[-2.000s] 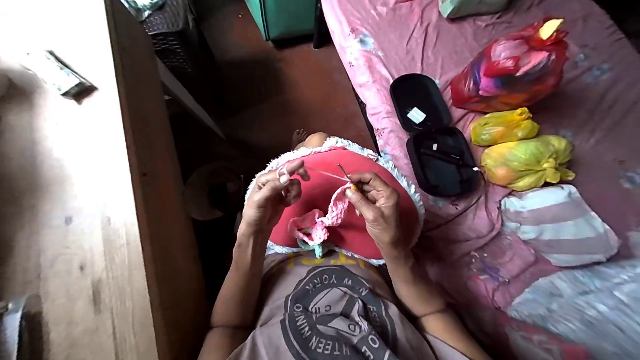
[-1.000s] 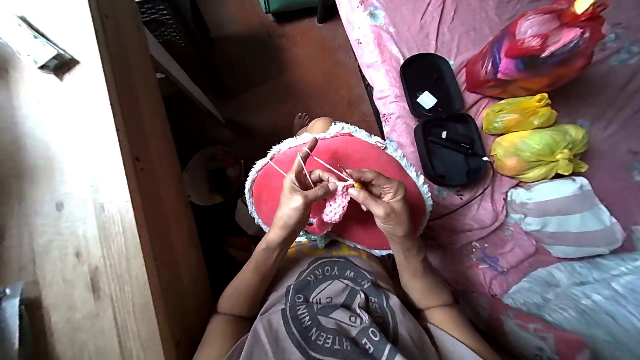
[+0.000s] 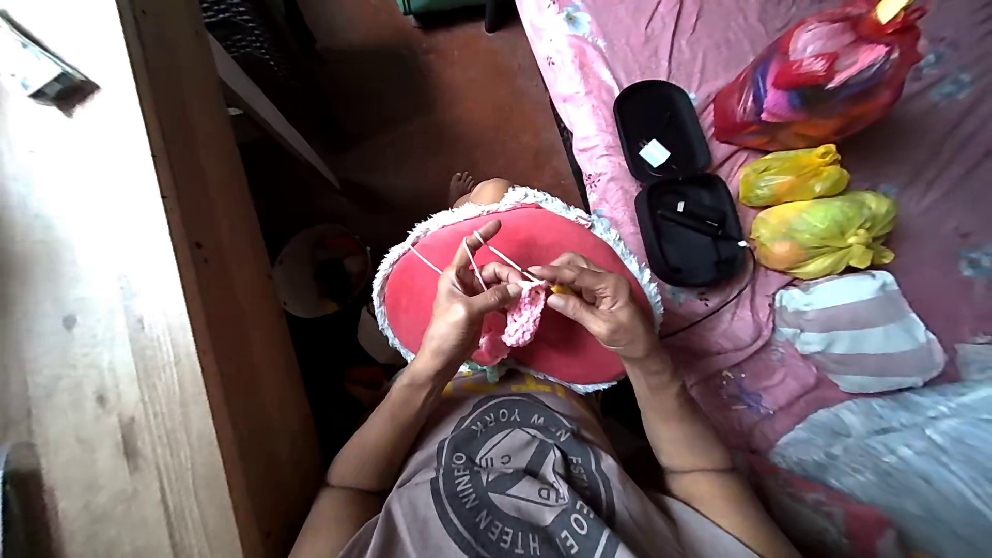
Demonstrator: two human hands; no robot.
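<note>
A pink crocheted strip hangs between my hands, above a red oval cushion with a white fluffy edge on my lap. My left hand pinches the top of the strip between thumb and a finger. Light pink yarn loops over its raised index finger and runs toward the work. My right hand grips a crochet hook with a yellow handle at the strip's upper edge; most of the hook is hidden by the fingers. The lower end of the strip rests folded near the cushion's front edge.
On the pink bedsheet at right lie an open black zip case with a cable, a red plastic bag, two yellow plastic bags and a striped cloth. A wooden tabletop runs along the left.
Two seconds ago my hands were farther apart, with the yarn stretched between them; they are now close together at the strip. Since one second ago they have kept nearly the same pose.
</note>
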